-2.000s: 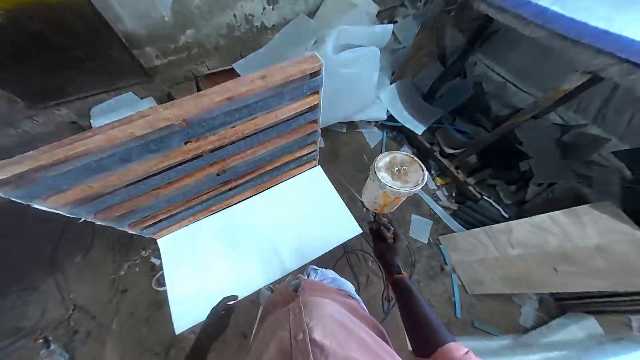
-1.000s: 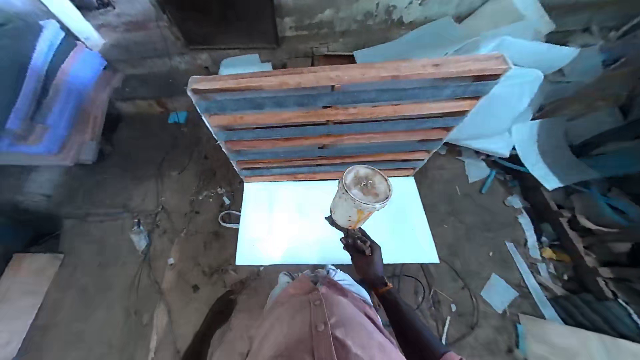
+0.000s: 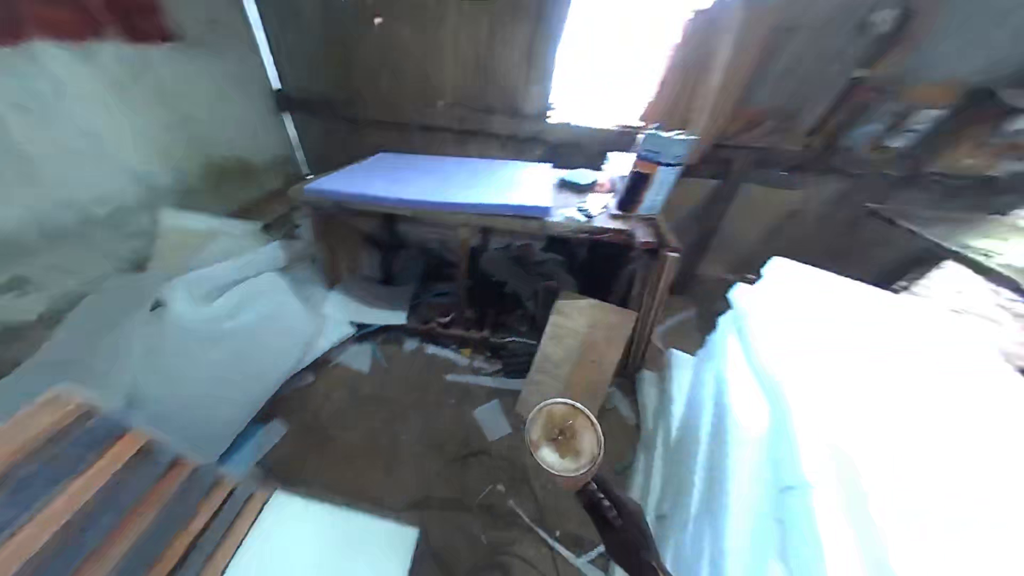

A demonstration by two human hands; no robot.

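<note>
My right hand (image 3: 620,516) is closed around the lower part of a round container (image 3: 565,438), seen from above at the lower centre right, with a pale, brown-stained top. Whether that top is a lid or the contents, I cannot tell. My left hand is out of the frame. At the bottom left lies a slatted wooden frame (image 3: 120,488) with dark strips between its slats. A white panel (image 3: 320,540) adjoins its right side, left of the container and apart from it.
A wooden workbench (image 3: 472,220) bearing a bluish-white foam slab (image 3: 440,182) and a blue container (image 3: 660,172) stands at the back. Tall white foam sheets (image 3: 864,416) stand at right. Crumpled foam sheeting (image 3: 232,344) lies at left. A plywood piece (image 3: 584,344) leans by the bench.
The view has swung far to the right and up, toward the workbench. The container remains in my right hand. My left hand, visible at the bottom edge before, has left the view.
</note>
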